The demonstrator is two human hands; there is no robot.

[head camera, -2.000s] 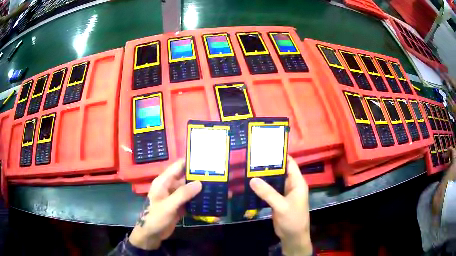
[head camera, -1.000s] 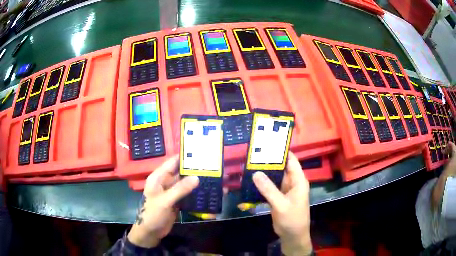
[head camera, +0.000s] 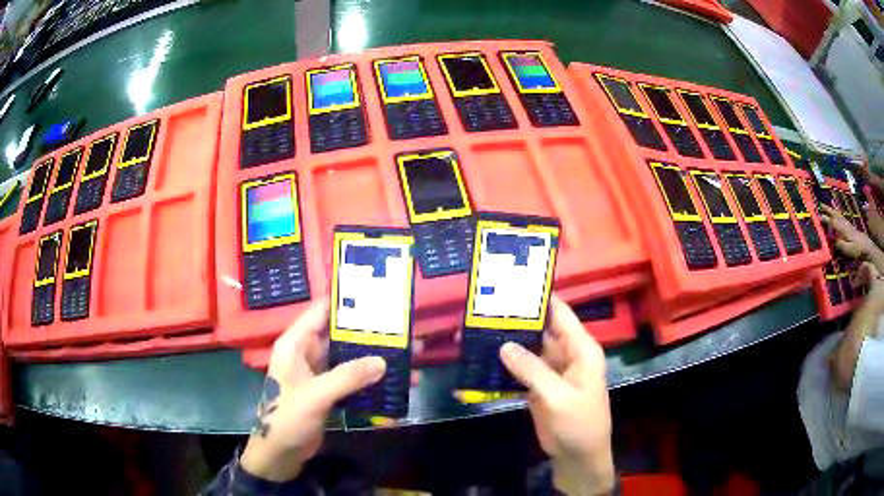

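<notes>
My left hand holds a black keypad phone upright, its thumb on the keypad. My right hand holds a second keypad phone, slightly tilted, its thumb on the upper keys. Both screens are lit white with dark blocks inside yellow frames. A yellow patch shows at the bottom of each phone. The fingers behind the phones are mostly hidden. Behind them is a red foam tray with several phones in its pockets, some with coloured screens and some black.
A foam tray with dark phones lies at the left, and another at the right. The trays lie on a green bench. Another person's hand is at the right edge over a farther tray. Small loose parts lie at the far left.
Both phones have moved slightly left. Their screens went from plain white to white with dark blocks, and the dark blocks have grown. Another person's hand has come further into view at the right.
</notes>
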